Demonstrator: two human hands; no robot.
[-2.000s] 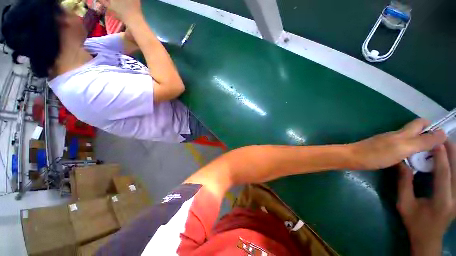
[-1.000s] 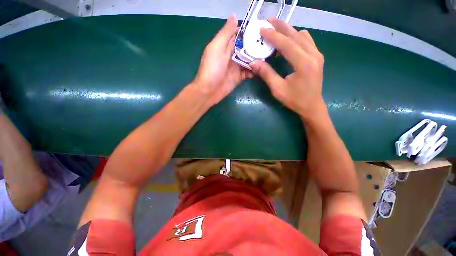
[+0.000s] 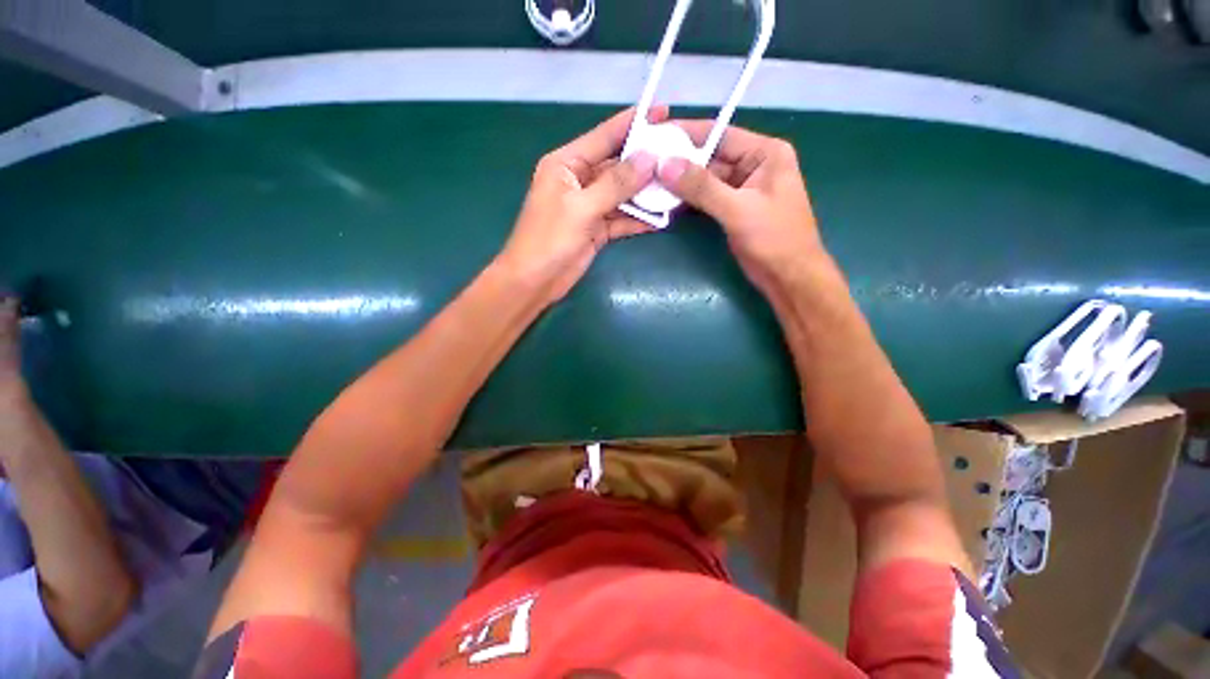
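Note:
My left hand (image 3: 573,199) and my right hand (image 3: 750,192) both hold a white joined unit (image 3: 664,159) above the green bench, near its far edge. Its long open loop points away from me. Both thumbs press on the white round disc at its near, wide end. No blue shows on it now; my fingers hide its underside and sides.
A green bench (image 3: 504,378) lies below, with a pale metal rail (image 3: 849,90) and a slanted post (image 3: 113,51) beyond. Another unit (image 3: 560,19) sits on the conveyor. White covers (image 3: 1091,358) lie at right, above an open carton (image 3: 1115,531). Another person's arm (image 3: 60,511) is at left.
The view has swung from the left to my hands. Since one second ago, the disc cover has closed over the blue insert, and my right hand has moved from above the disc to the unit's right side.

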